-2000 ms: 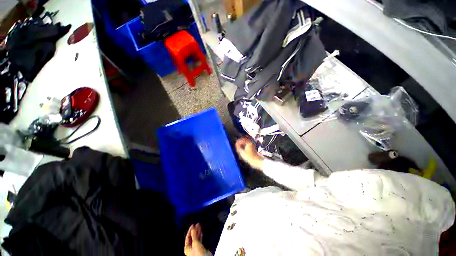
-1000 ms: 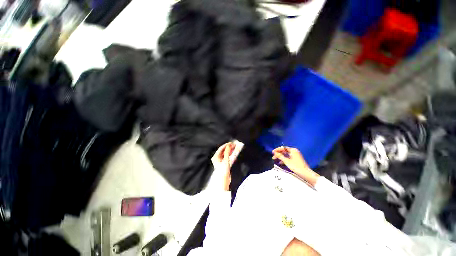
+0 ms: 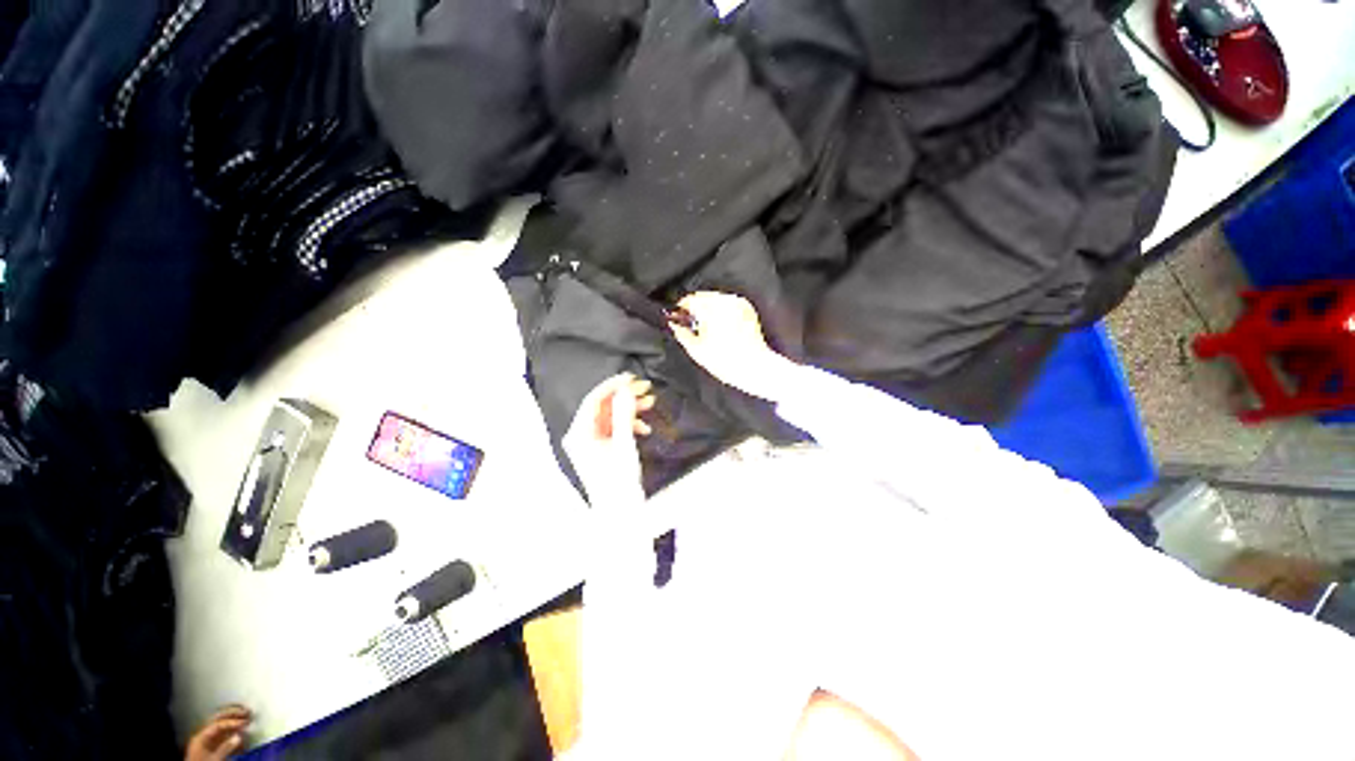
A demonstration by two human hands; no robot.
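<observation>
A dark charcoal jacket (image 3: 595, 335) lies in front of me, its near part over the table edge, joined to a large heap of dark cloth. My right hand (image 3: 724, 336) is closed at the jacket's seam, with a tiny dark reddish thing at the fingertips that looks like thread snips (image 3: 682, 317); most of it is hidden. My left hand (image 3: 612, 410) is just left of it and nearer to me, over the jacket, fingers bent and apart, with nothing visible in it.
Left on the white table (image 3: 335, 372) are a phone (image 3: 427, 455), two black spools (image 3: 352, 546), a silvery box (image 3: 280, 483) and a checked swatch (image 3: 406, 651). Navy garments (image 3: 223, 193) are piled beyond. Another person's hand (image 3: 220, 734) is bottom left. Right: blue crate (image 3: 1092, 416), red stool (image 3: 1296, 350), dark red object (image 3: 1241, 67).
The view has swung left from the aisle to the table. My hands have moved from in front of my body onto the jacket. The white thing at my left hand no longer shows.
</observation>
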